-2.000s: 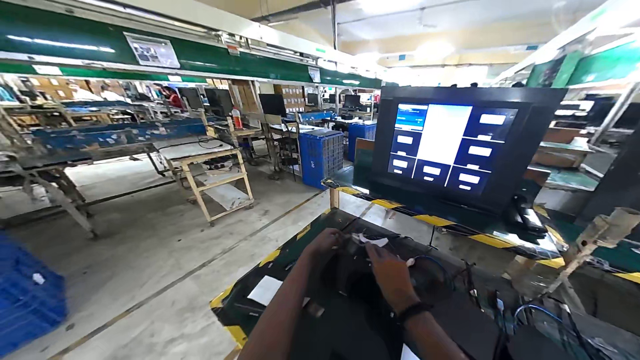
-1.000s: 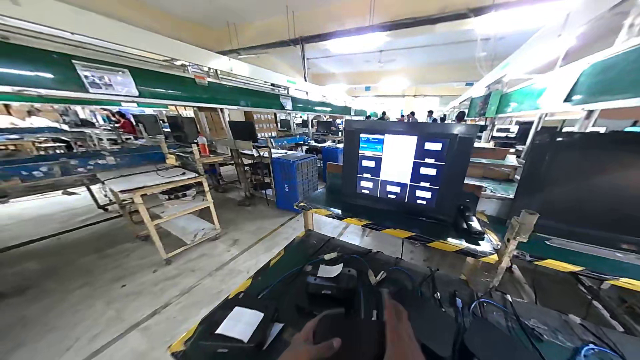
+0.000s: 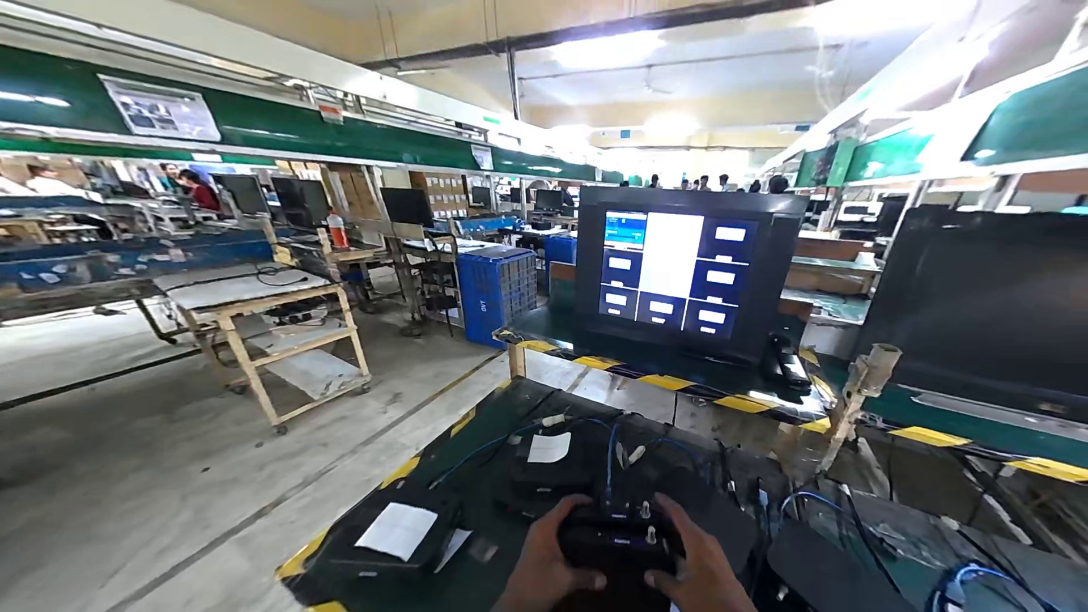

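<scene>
My left hand [image 3: 548, 557] and my right hand [image 3: 701, 557] grip a dark electronic box [image 3: 625, 544] from its two sides, low in the view. Two short metal connectors stick up at its right side, and a blue cable [image 3: 610, 459] runs from its far edge. What looks like a second dark unit lies against its far side. Left of my left hand sits a black box [image 3: 340, 544] with a white paper [image 3: 397, 531] on top. Beyond my hands is another black box [image 3: 552, 480] bearing a smaller white paper [image 3: 549, 448].
A lit monitor [image 3: 671, 276] stands behind the bench, with a black handheld device [image 3: 790, 365] beside it. Tangled cables [image 3: 816, 501] and dark devices lie at the right. Yellow-black tape marks the bench edge [image 3: 391, 476]. A wheeled cart [image 3: 280, 353] and blue crate [image 3: 497, 293] stand beyond, left.
Two seconds ago my hands were farther up the bench near a white paper; now they are lower, around the dark box. The view has shifted.
</scene>
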